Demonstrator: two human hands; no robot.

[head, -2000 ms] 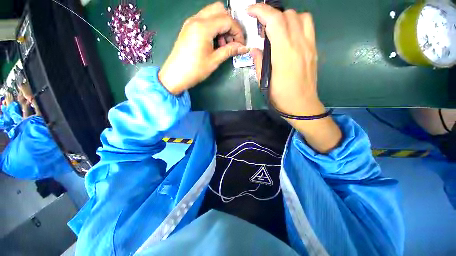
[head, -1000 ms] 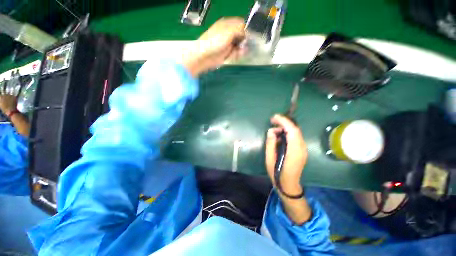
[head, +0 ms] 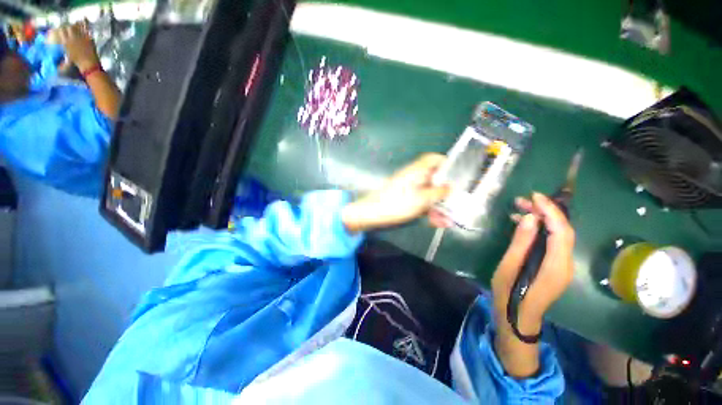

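My left hand (head: pixel 400 194) is shut on the lower left edge of an open phone assembly (head: pixel 484 166). The phone is silver-white with a blue board at its far end and an orange spot, tilted over the green bench. My right hand (head: pixel 541 257) holds a soldering iron (head: pixel 537 253) by its black handle, its thin metal tip pointing up, just right of the phone and apart from it. A pile of dark pink and white small components (head: pixel 329 100) lies on the bench beyond my left hand.
A black slotted tray (head: pixel 162 103) with a phone in its near end stands left. A fan (head: pixel 673 150) is at upper right, a yellow-green tin (head: pixel 629 271) at right. A white-edged green strip (head: pixel 475 70) runs behind. Another worker's blue sleeve (head: pixel 59 154) shows far left.
My left hand has come back from the strip beyond the bench with the phone. My right hand still holds the iron. The view has turned, and the component pile shows again.
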